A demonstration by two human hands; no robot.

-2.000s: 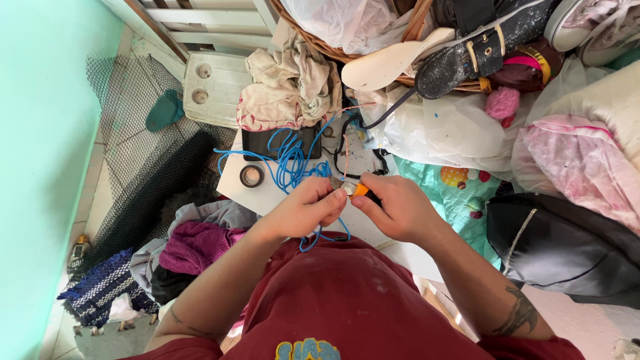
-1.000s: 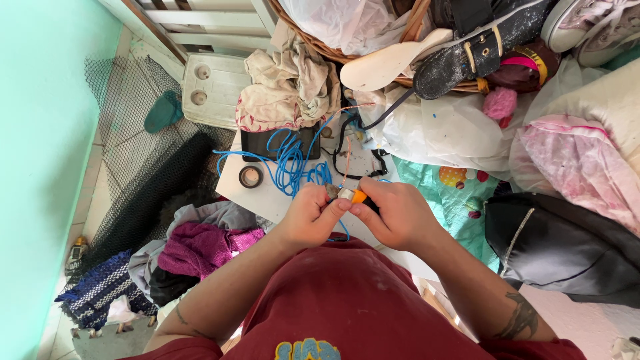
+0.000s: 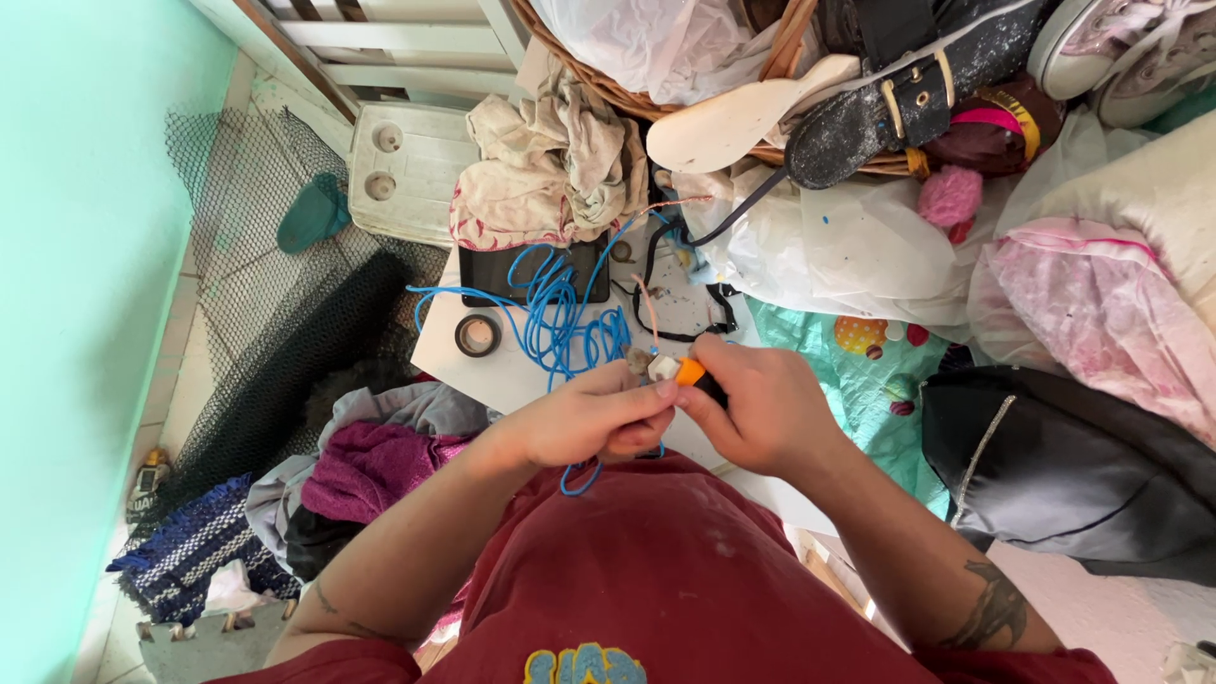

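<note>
My left hand pinches a small white fitting between thumb and fingers, just in front of my shirt. My right hand is closed around an orange and black tool handle whose end meets the fitting; the rest of the tool is hidden in my palm. A bare copper-coloured wire rises beyond the fitting. Tangled blue cable lies on the white tabletop past my left hand, with one loop hanging below my fingers. A roll of black tape rests left of the cable.
A black flat tray or device lies under the cable, beside crumpled cloths. A wicker basket with a black sandal stands at the back. Plastic bags and a black bag crowd the right; clothes and mesh lie left.
Both hands stay close together at the fitting, shifting only slightly. The fingers of my left hand have changed their pose around it.
</note>
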